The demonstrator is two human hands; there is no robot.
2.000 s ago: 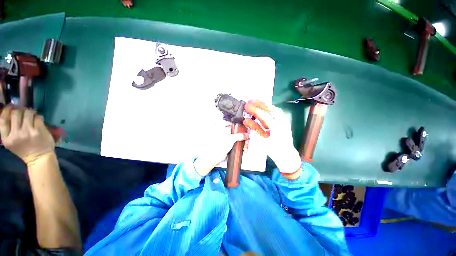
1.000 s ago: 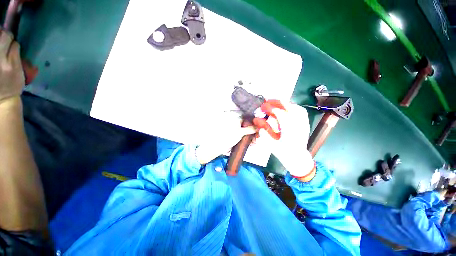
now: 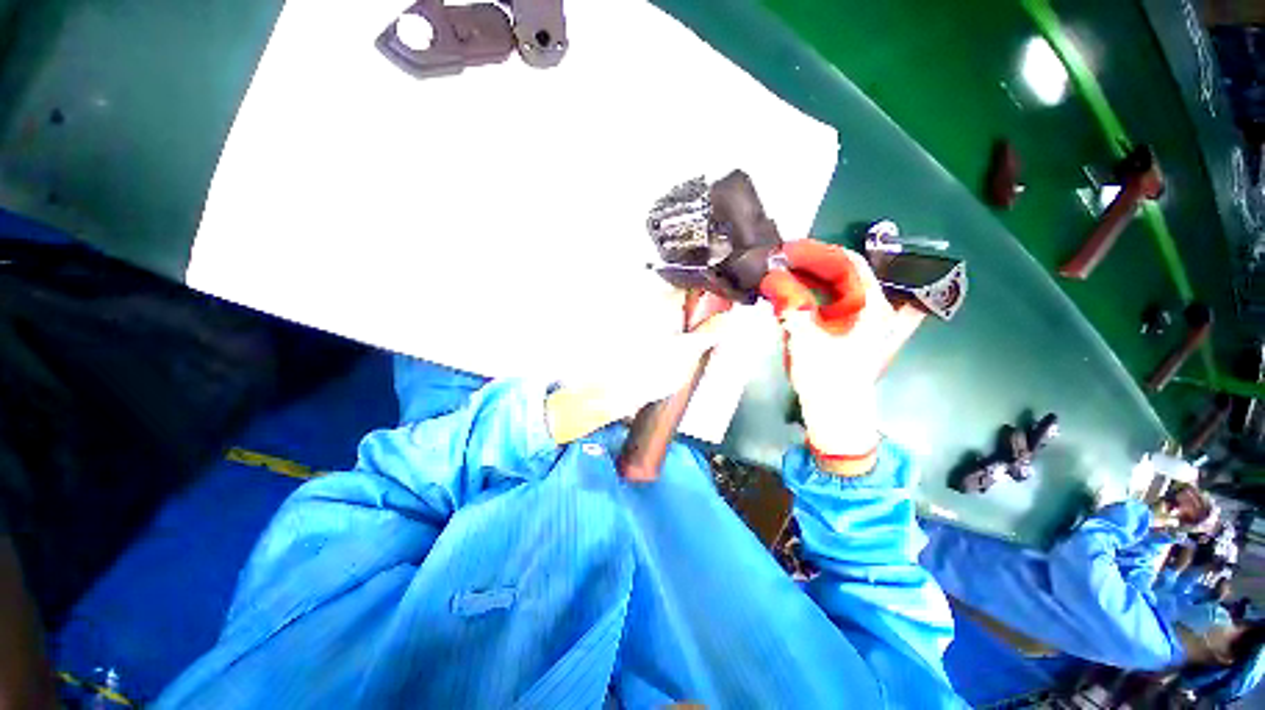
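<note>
A handle unit (image 3: 663,425) with a reddish-brown grip and dark head stands out in front of my chest, over the white work sheet (image 3: 416,208). A brush roller (image 3: 687,222) with dark bristles and silver strips shows at the head's left side. My left hand (image 3: 645,364), washed out by glare, is closed around the upper grip. My right hand (image 3: 827,312), in a white glove with red-orange fingers, holds a dark end part (image 3: 749,229) at the head's right side. Its fingertips partly hide the joint. Dark side arms (image 3: 458,39) lie at the sheet's far edge.
Another handle unit (image 3: 923,278) lies on the green bench right of my right hand. Dark parts (image 3: 1013,455) lie farther right. Brown units (image 3: 1117,215) are on the green belt. Another worker's blue sleeve (image 3: 1110,576) is at right. A parts box (image 3: 756,502) is below the bench.
The view has swung right, so the bench things have shifted. The unit's head is turned and the roller's bristles now show. The neighbour's arm at left has mostly left the view. Both hands keep their hold.
</note>
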